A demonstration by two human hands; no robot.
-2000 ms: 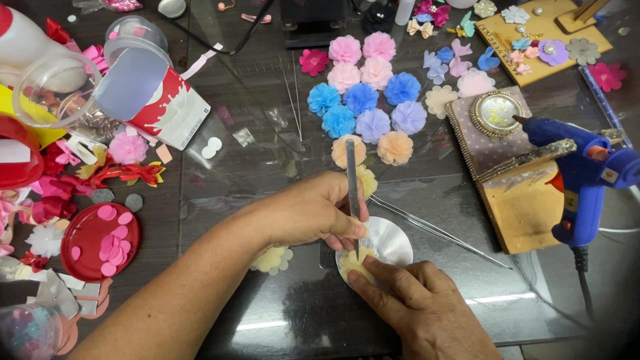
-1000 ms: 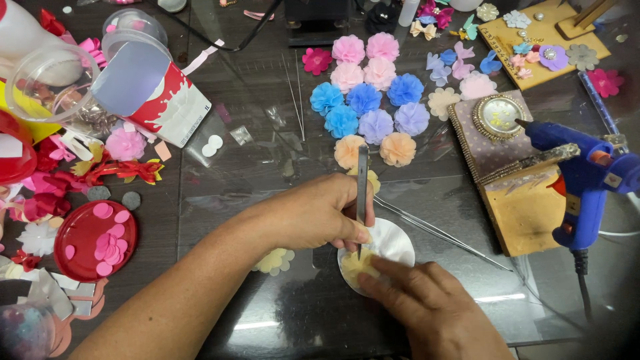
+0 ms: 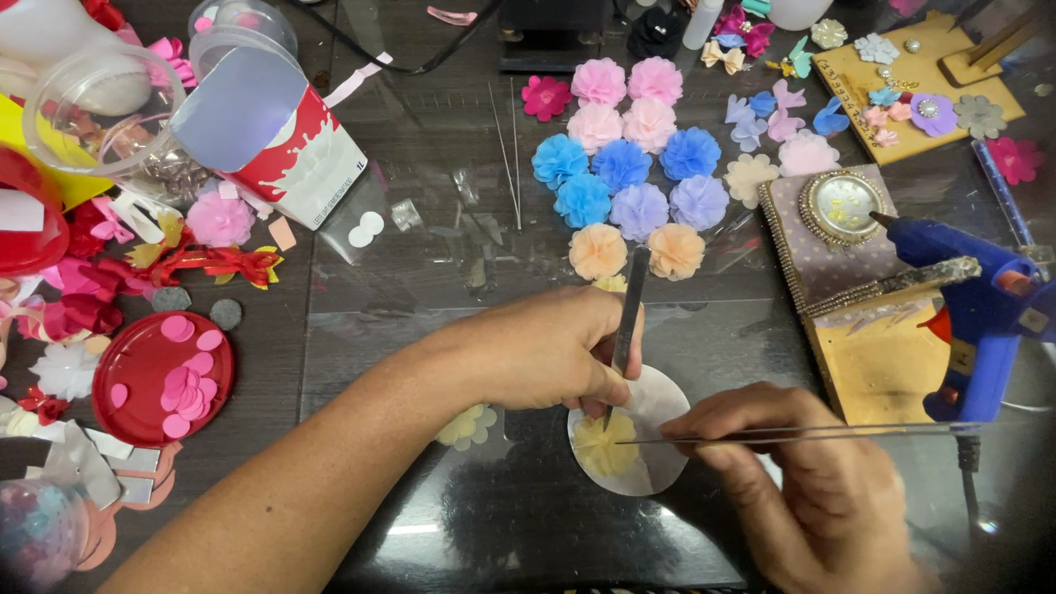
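Observation:
My left hand (image 3: 569, 351) grips metal tweezers (image 3: 632, 309) held nearly upright, their tip on the middle of a pale yellow fabric flower (image 3: 596, 450). That flower lies on the left part of a round, whitish disc (image 3: 653, 400). From the right, my right hand (image 3: 784, 470) holds long thin tweezers (image 3: 767, 435) almost level, and their point touches the flower's right side. Several yellow scalloped petal pieces (image 3: 469, 427) lie left of the disc, partly under my left forearm. Another bit of yellow fabric (image 3: 610, 284) shows just behind my left hand.
Finished fabric flowers in pink, blue, lilac and peach (image 3: 620, 165) stand beyond my hands. At right, a blue hot glue gun (image 3: 982, 330) rests by a decorated box (image 3: 825, 239). A red lid with pink discs (image 3: 148, 412), a cut carton (image 3: 289, 157) and ribbon pieces crowd the left.
The long thin tweezers, earlier lying on the table behind the disc, are now in my right hand. That hand's fingers have come off the yellow flower. The left hand stays by the disc with its tweezers.

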